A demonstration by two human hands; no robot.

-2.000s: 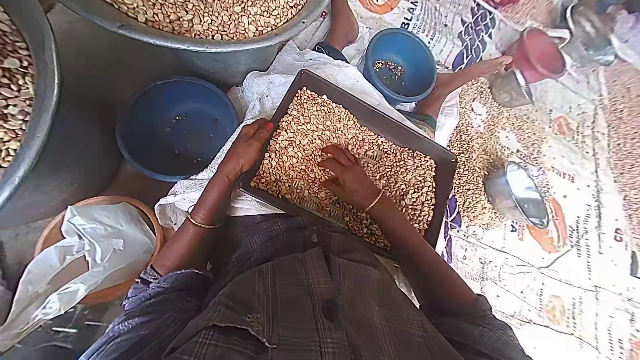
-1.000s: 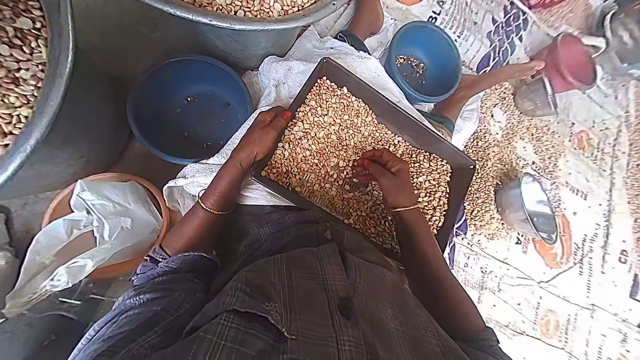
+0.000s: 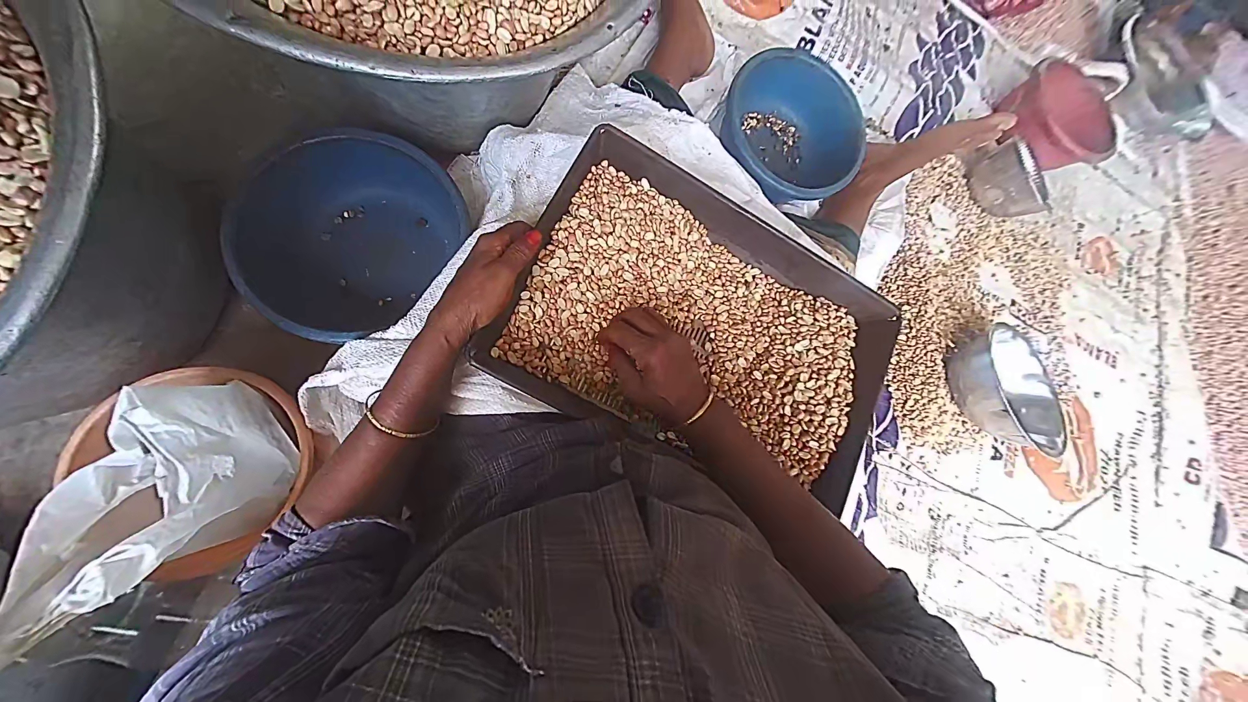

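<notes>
A dark rectangular tray (image 3: 780,255), tilted across my lap on white cloth, holds a layer of shelled nuts or beans (image 3: 624,234). My left hand (image 3: 487,278) grips the tray's left edge, thumb on the rim. Near the tray's lower middle, the bent fingers of my right hand (image 3: 658,361) touch the nuts; whether they pinch any cannot be seen. The tray's patterned bottom shows in small patches beside this hand. A blue basin (image 3: 341,234) with a few dark bits lies to the left, and a smaller blue bowl (image 3: 795,122) with some bits is beyond the tray.
Large metal tubs (image 3: 429,93) of nuts stand at the upper left. An orange basin (image 3: 210,375) with a white plastic bag (image 3: 200,458) is lower left. At right, a steel bowl (image 3: 1009,390), a red mug (image 3: 1058,115) and loose nuts (image 3: 936,322) lie on printed sheeting. Another person's foot (image 3: 687,44) is near.
My right hand has moved left and toward me over the nuts, from nearer the tray's middle. My left hand still holds the tray's left edge.
</notes>
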